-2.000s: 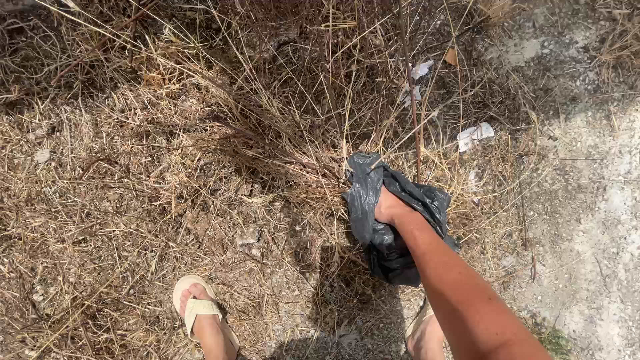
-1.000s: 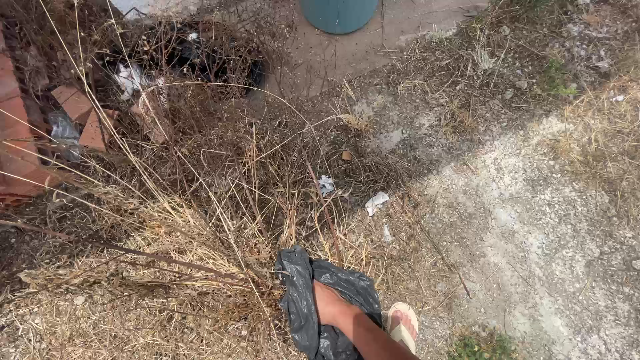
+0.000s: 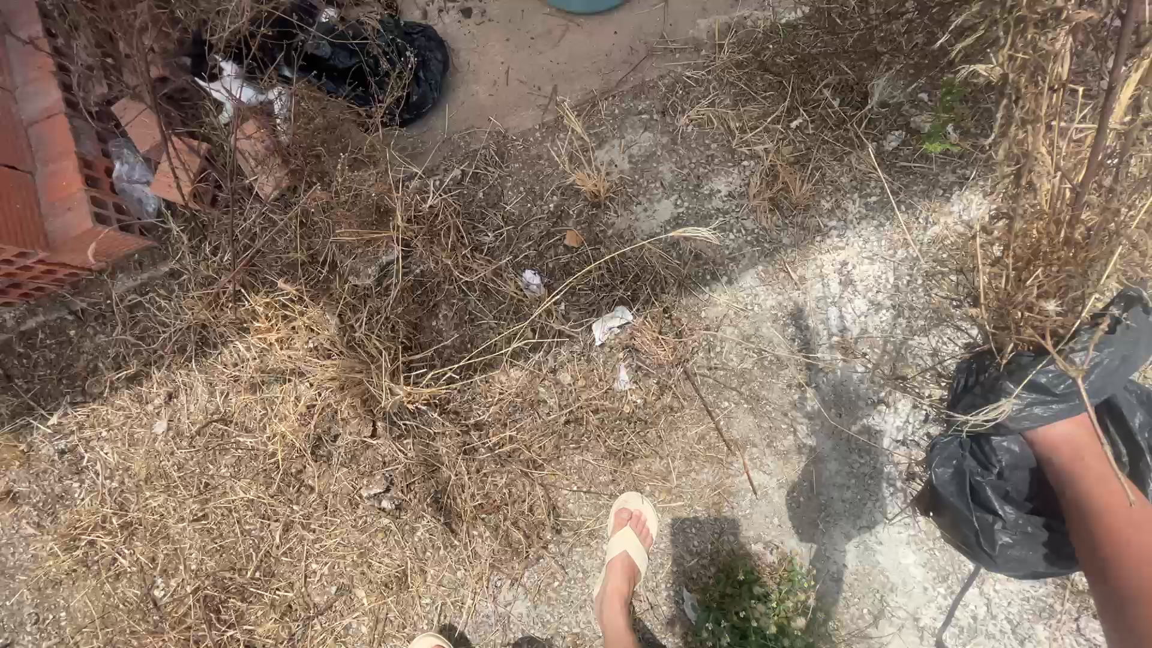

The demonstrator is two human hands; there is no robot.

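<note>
At the right edge, a black plastic bag wraps around my right hand, which is hidden in it; only the wrist and forearm show. Through the plastic, a bunch of tall dry weeds is gripped, its stalks standing up out of the bag's folds. One thin dry stem lies across my wrist. My left hand is out of view. Scraps of white paper lie on the dry grass near the middle.
Hollow red bricks are stacked at the upper left, with broken pieces and clear plastic beside them. Another black bag lies behind dry brush. The rim of a teal container shows at the top. A green plant grows near my sandalled foot.
The bag-covered hand has moved right from the ground near the middle, and uprooted-looking dry weeds now stand out of its grip. The view has shifted.
</note>
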